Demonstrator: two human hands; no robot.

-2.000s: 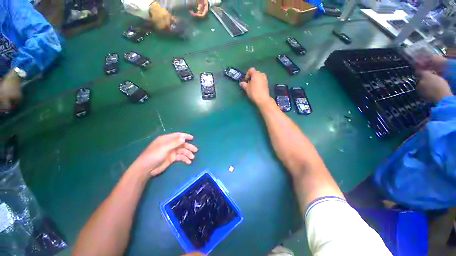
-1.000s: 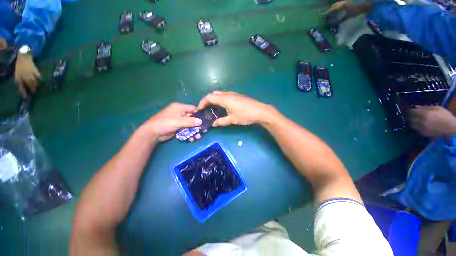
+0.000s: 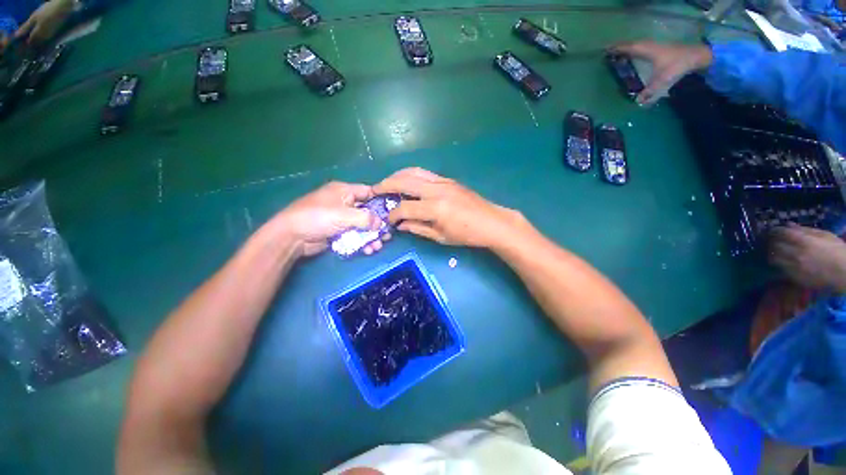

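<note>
A phone assembly (image 3: pixel 357 241) is held just beyond the blue parts bin, its whitish board area facing up. My left hand (image 3: pixel 326 221) is closed around it, with the thumb on top. My right hand (image 3: pixel 436 206) has its fingers on the phone's far, dark end; whether they also hold a small part cannot be seen. The fingers hide much of the phone. The blue parts bin (image 3: pixel 457 351) lies close to me, full of small black parts.
Several unfinished phones (image 3: pixel 413 41) lie across the green table (image 3: pixel 278 148), two side by side at right (image 3: pixel 578 141). A clear parts bag (image 3: pixel 56 297) lies at left. A black tray (image 3: pixel 733 186) is at right, with a co-worker's hands (image 3: pixel 660 65) near it. A white speck (image 3: pixel 453 263) is beside the bin.
My right hand has come back from the far phones to my left hand. A phone is now between both hands, its pale board more exposed. The neighbour's hand at right is now on a phone.
</note>
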